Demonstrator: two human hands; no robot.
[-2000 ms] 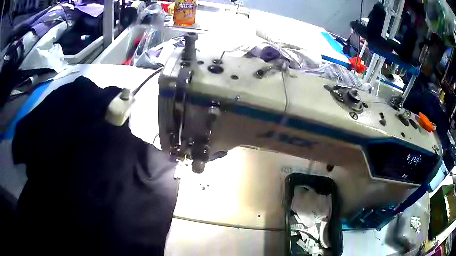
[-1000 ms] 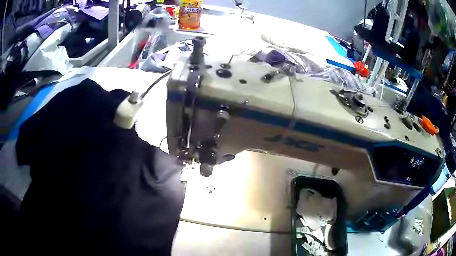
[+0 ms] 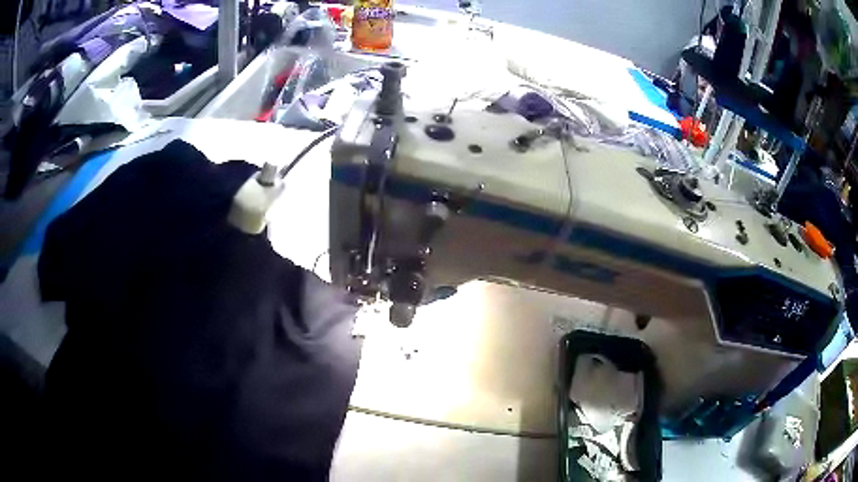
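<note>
A dark garment piece (image 3: 188, 320) lies spread over the left of the table and runs down to the bottom edge, its right edge beside the needle. The sewing machine (image 3: 527, 216) has a long cream head with a blue stripe. The presser foot and needle area (image 3: 372, 311) is brightly lit; whether cloth is under the foot cannot be told. A pale machine lamp (image 3: 252, 202) on a dark cable stands left of the head, over the cloth. Neither of my hands can be seen.
A dark scrap tray (image 3: 611, 339) with white bits stands on the machine bed (image 3: 452, 386). The control panel (image 3: 776, 309) glows at the right end. An orange bottle (image 3: 373, 26) and crumpled plastic-wrapped pieces (image 3: 649, 146) are behind. Blue tape (image 3: 71, 198) crosses the table at left.
The whole view has shifted, so the machine, tray and cloth appear slightly further right. The cloth keeps about the same shape and place beside the needle.
</note>
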